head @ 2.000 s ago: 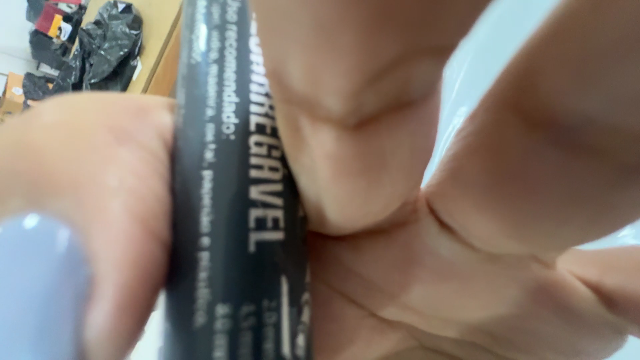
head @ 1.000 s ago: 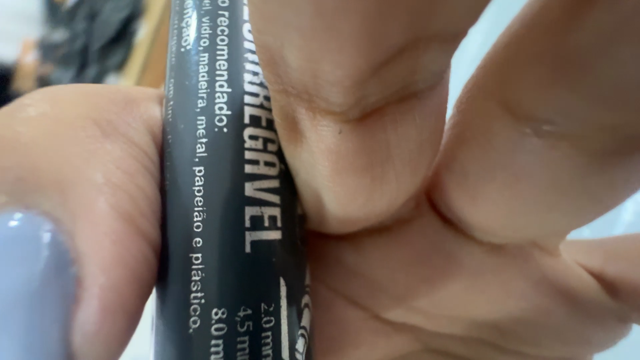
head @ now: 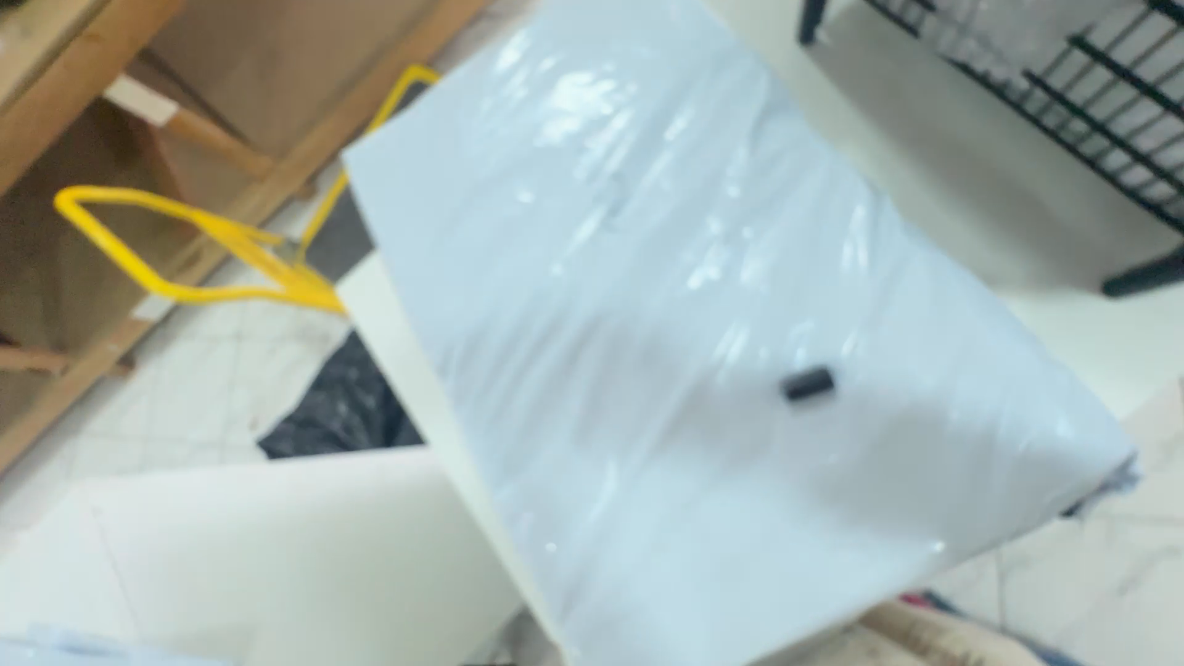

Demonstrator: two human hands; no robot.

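Observation:
Neither my left hand nor my right hand shows in the head view now. A large package wrapped in shiny pale plastic (head: pixel 647 277) lies at a slant across the middle, over a white surface. On its wrap, right of centre, rests a small black cylindrical piece (head: pixel 808 384), slightly blurred; it may be a marker cap. The black marker with printed writing seen earlier is out of view.
Wooden shelving (head: pixel 370 92) stands at the upper left, beside a yellow metal frame (head: pixel 157 287). Black plastic (head: pixel 347 402) lies on the tiled floor. A black wire rack (head: pixel 1073 102) is at the upper right, a white panel (head: pixel 305 555) at the lower left.
The view has swung away from the close-up of a hand holding a black marker. Hand and marker have left the frame; the wrapped package and the small black piece now show.

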